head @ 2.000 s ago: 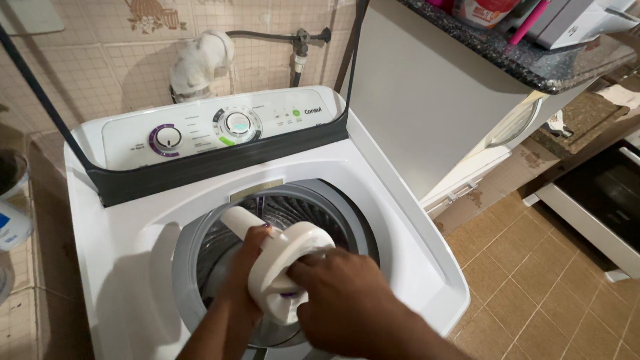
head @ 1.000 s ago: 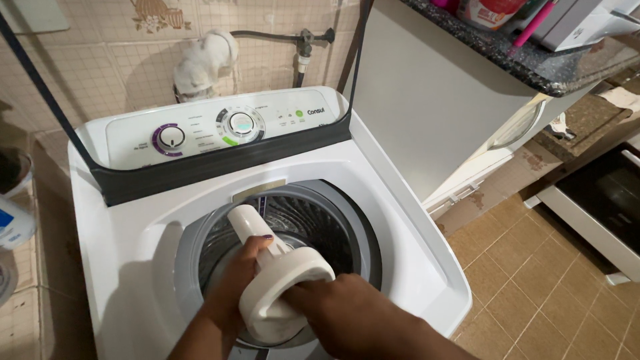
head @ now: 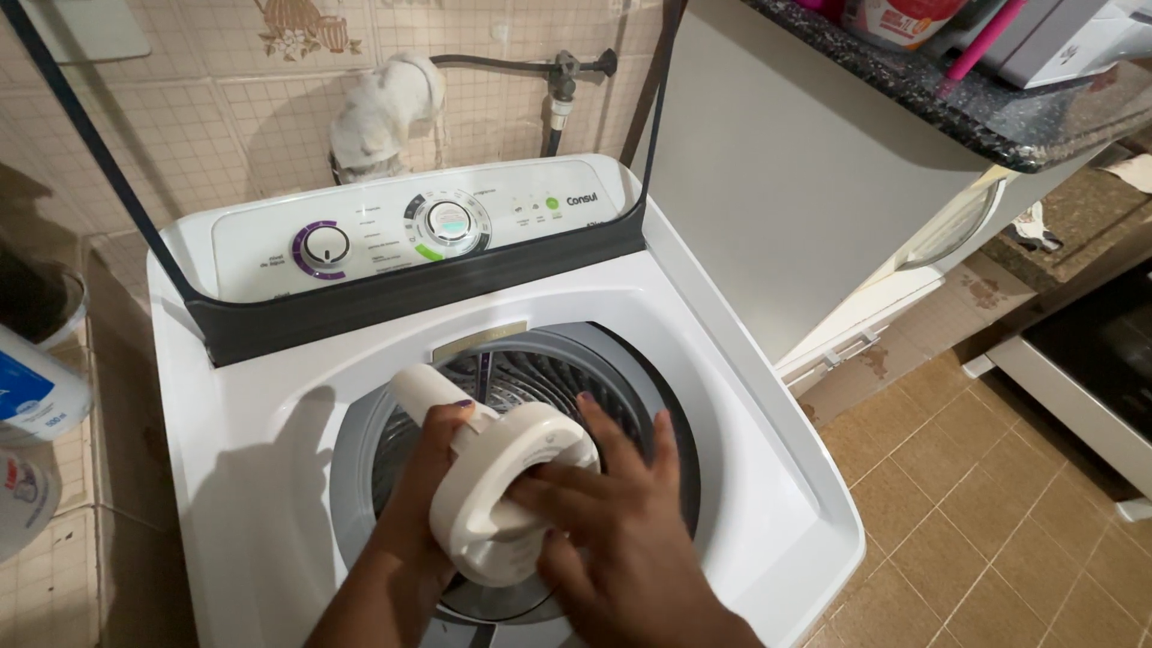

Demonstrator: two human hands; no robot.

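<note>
A white plastic washing machine dispenser with a tube and a round cup (head: 499, 504) is tilted above the open drum (head: 558, 369) of a Consul top-load washing machine (head: 756, 450). My left hand (head: 418, 495) grips it from the left, around where the tube meets the cup. On the right, my right hand (head: 621, 513) has some fingertips inside the cup's opening, with the other fingers spread apart. The hands partly hide the cup and the drum below.
Behind the drum is the control panel (head: 405, 220) with two knobs, framed by the raised lid's dark edge (head: 432, 292). Bottles (head: 36, 387) stand at the left. A tiled wall with a water tap (head: 563, 76) lies behind; a granite counter (head: 1017, 117) juts in at upper right.
My right hand's fingers have spread apart at the cup's opening, where they were bunched inside before. My left hand keeps its hold on the dispenser.
</note>
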